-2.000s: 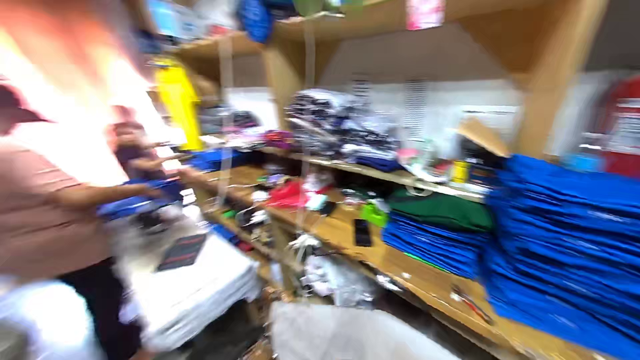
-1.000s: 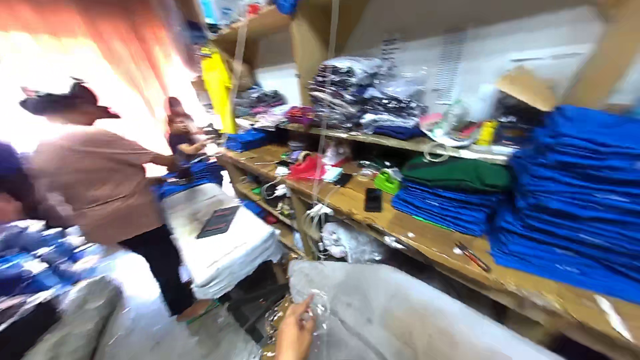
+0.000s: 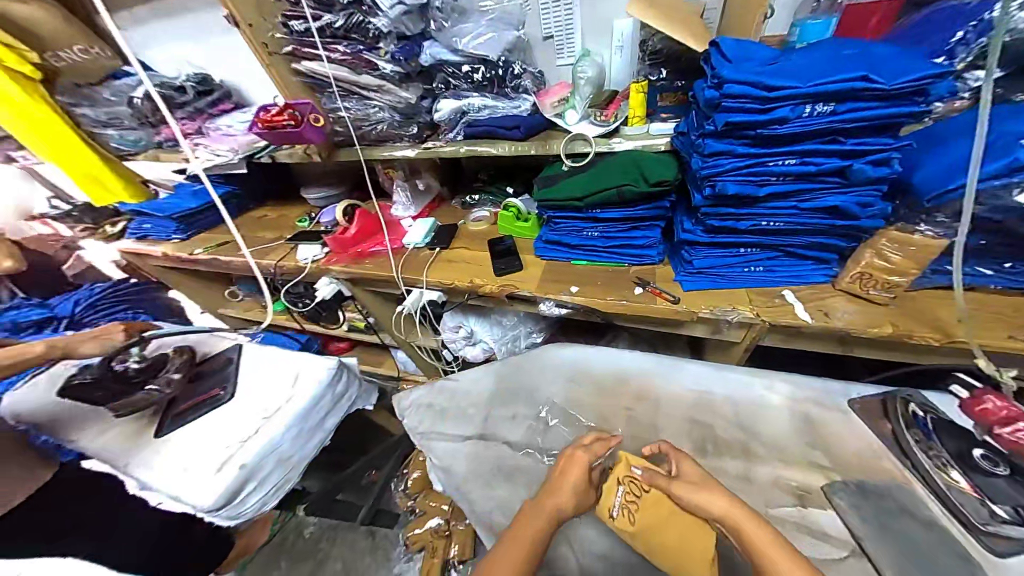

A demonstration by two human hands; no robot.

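Over the grey padded ironing board (image 3: 496, 432), my left hand (image 3: 578, 472) grips the edge of a clear plastic bag (image 3: 560, 424) beside a folded tan cloth item (image 3: 660, 524) with printed lettering. My right hand (image 3: 688, 480) holds that cloth item by its upper edge, thumb on top. Several wrapped tan packets (image 3: 432, 520) lie below the board's left edge. At the right end of the board an electric iron (image 3: 952, 464) rests on its plate, with a dark grey pad (image 3: 904, 528) near it.
A wooden bench (image 3: 576, 280) behind carries tall stacks of folded blue garments (image 3: 792, 168), a green garment (image 3: 608, 180), thread snips (image 3: 658, 290), a phone (image 3: 505, 255) and a green tape dispenser (image 3: 518, 219). At left, another person's hand (image 3: 104, 340) holds an iron (image 3: 132, 372). Cords hang down.
Both my hands are now in view with the tan item and the clear bag; one second ago only one hand showed, near clear plastic. The view has swung down and right.
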